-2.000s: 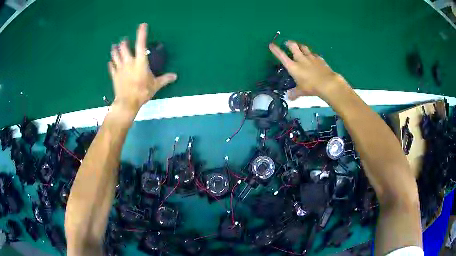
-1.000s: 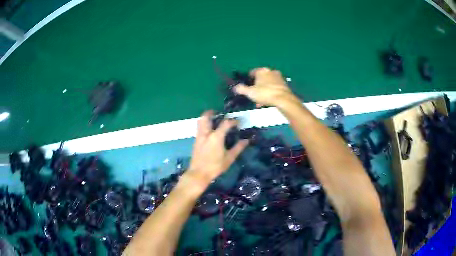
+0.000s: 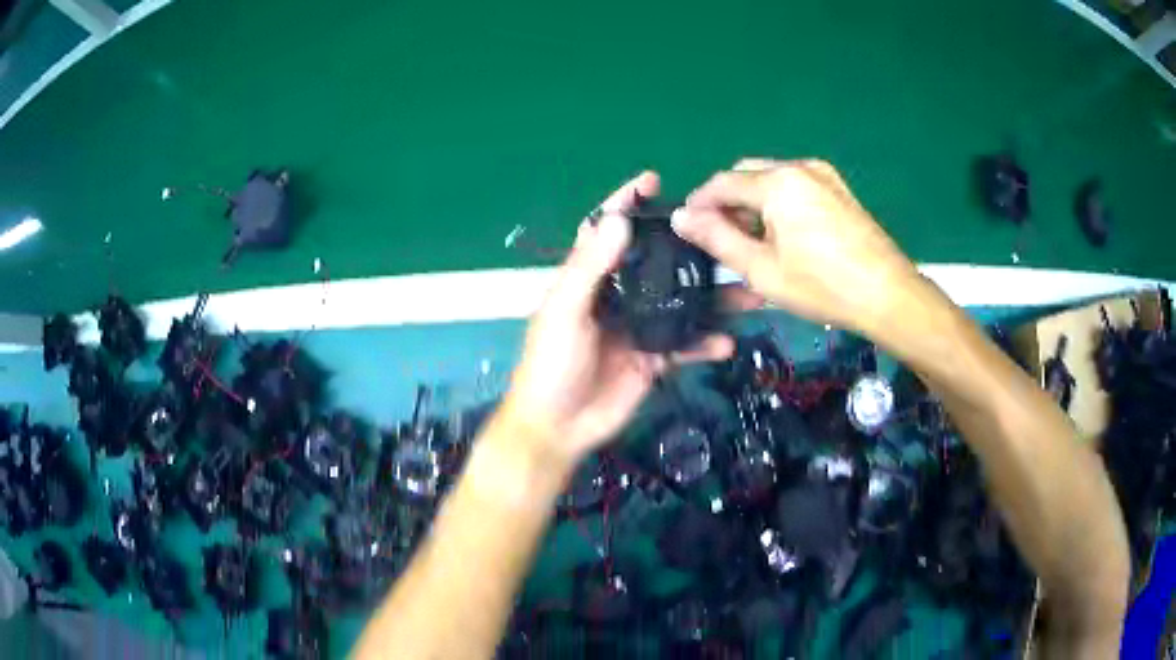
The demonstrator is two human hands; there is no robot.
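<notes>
A black housing unit [image 3: 660,286] is held above the white rail, near the middle of the view. My left hand [image 3: 587,342] is wrapped around its left side and underside, palm up. My right hand [image 3: 806,239] is at its upper right edge, with thumb and index finger pinched together on the edge. A thin red lead with a white plug sticks out to the left of my left hand. The details of the unit are blurred.
The green belt [image 3: 451,116] bears a black unit [image 3: 262,210] at left and two dark parts at right. A white rail [image 3: 426,295] divides it from the teal bench, heaped with black units and red leads. A cardboard tray [image 3: 1081,374] and blue bin [image 3: 1148,606] stand at right.
My left hand has risen and now holds the housing unit. My right hand has moved right and meets the left at the unit. The belt unit at left now shows more clearly.
</notes>
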